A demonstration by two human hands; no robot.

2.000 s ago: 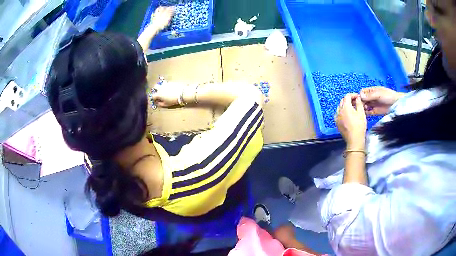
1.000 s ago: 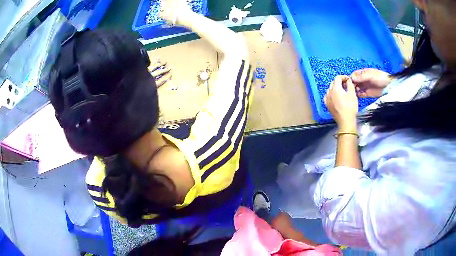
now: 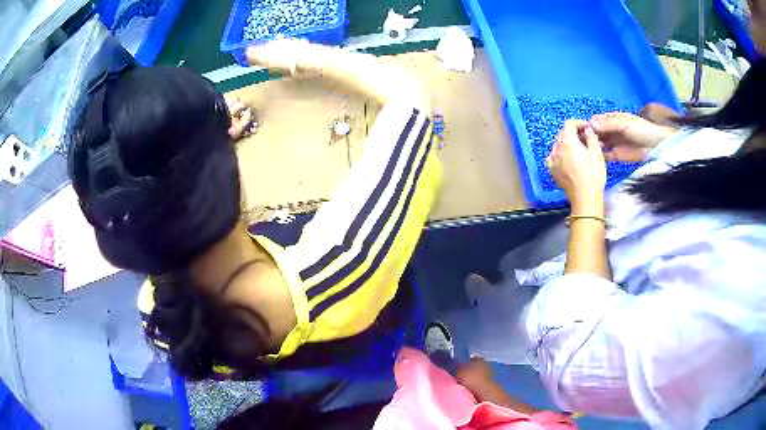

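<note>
Neither of my hands is in view. In front of me a cardboard-covered bench [image 3: 479,172] holds a small loose cluster of blue parts [image 3: 438,128] and a round white disc [image 3: 341,128]. A blue tray [image 3: 336,35] beyond the bench's far edge is heaped with small pale blue-and-white parts [image 3: 294,15]. A large blue tote [image 3: 579,50] lies to the right, with many small blue parts [image 3: 554,117] in its near half.
A person in a yellow, white and black top [image 3: 361,252] sits at left, one hand by the tray. A person in a pale shirt [image 3: 638,336] has both hands over the tote. Pink cloth [image 3: 445,399] and a shoe show below. White tissue [image 3: 456,50] lies at the far edge.
The seated person's right hand went into the small tray and has now drawn back to its near side. Their left hand has moved from the tray to beside their head. The other person's hands stay together.
</note>
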